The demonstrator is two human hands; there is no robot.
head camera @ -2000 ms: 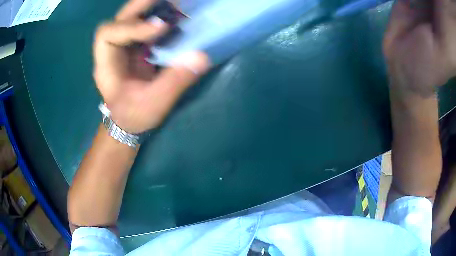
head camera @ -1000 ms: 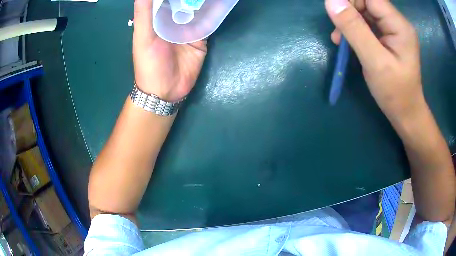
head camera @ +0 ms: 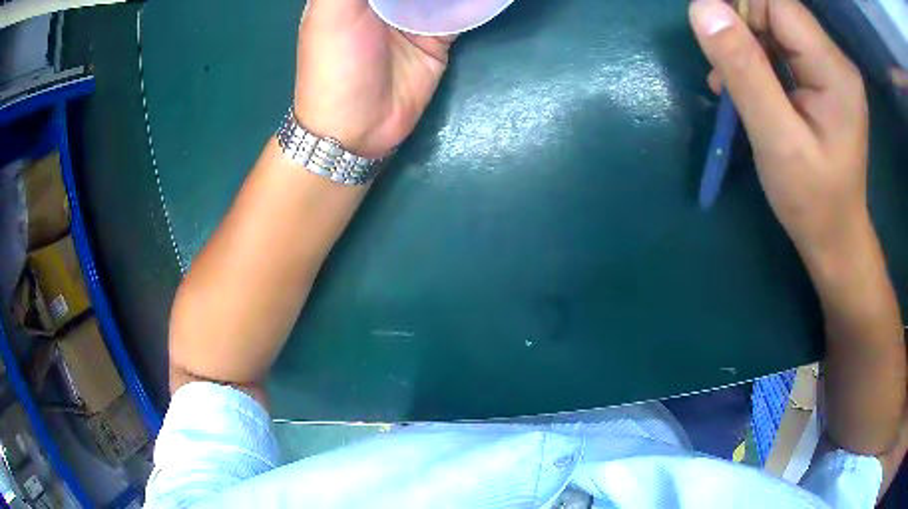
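Note:
The translucent plastic housing (head camera: 443,14) shows only its rounded end at the top edge; the rest is out of the picture. My left hand (head camera: 368,84), with a metal watch at the wrist, holds it from below, the fingers cut off by the top edge. My right hand (head camera: 796,109), at the upper right, grips the brush, whose dark blue tapered handle (head camera: 717,159) points down towards me. The brush's bristles are not visible.
The glossy dark green bench top (head camera: 478,278) has a curved pale front edge. Blue-framed shelving (head camera: 95,288) with brown boxes (head camera: 90,368) stands to the left. A box (head camera: 794,423) is below the bench at the lower right. A pale blurred object lies at the upper right corner.
The housing first lay slanted with its fan end at my left hand; now its rounded end is there and has slid up, mostly out of view. My right hand has come into fuller view with the brush.

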